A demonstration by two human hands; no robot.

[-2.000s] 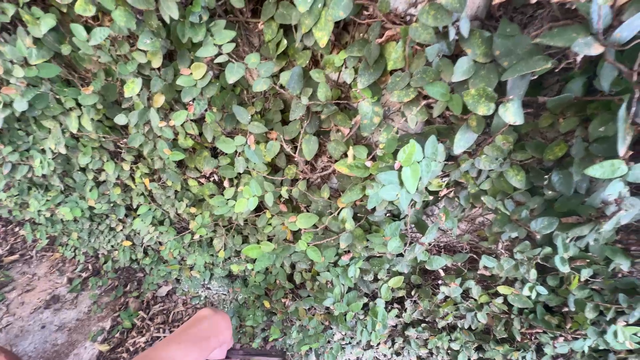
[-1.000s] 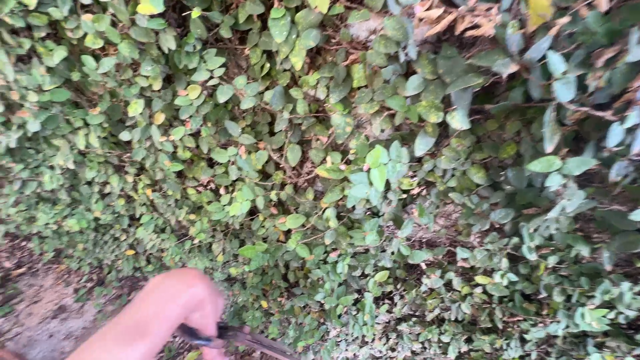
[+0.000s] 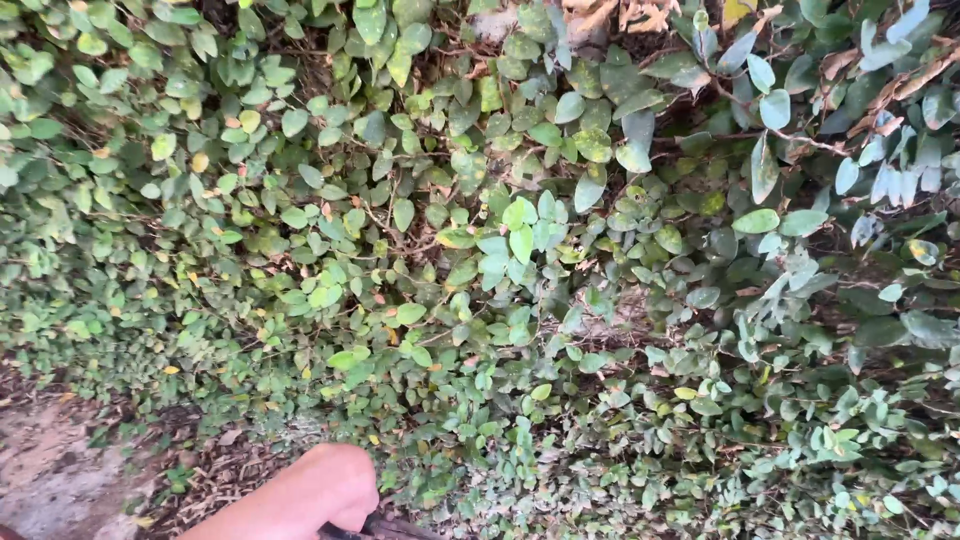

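Observation:
At the bottom edge, left of centre, my left hand (image 3: pixel 349 491) is closed around the dark handle of a tool, its forearm coming in from the lower left. The tool (image 3: pixel 397 528) looks like garden shears, though most of it is cut off by the frame. It points right, low against a wall of small-leaved climbing plant (image 3: pixel 420 315). Leaves lie close to the wrist and the tool; whether the blades touch them I cannot tell. My right hand is out of view.
Bare ground (image 3: pixel 60 472) and dry leaf litter (image 3: pixel 232 469) lie at the lower left, along the plant's foot. Larger leaves and thin woody stems (image 3: pixel 810 141) stick out at the upper right. Curled dry leaves (image 3: pixel 645 15) hang at the top.
My left hand came further up into view with the dark tool, then sank back toward the bottom edge and moved right. The foliage shows no plain change.

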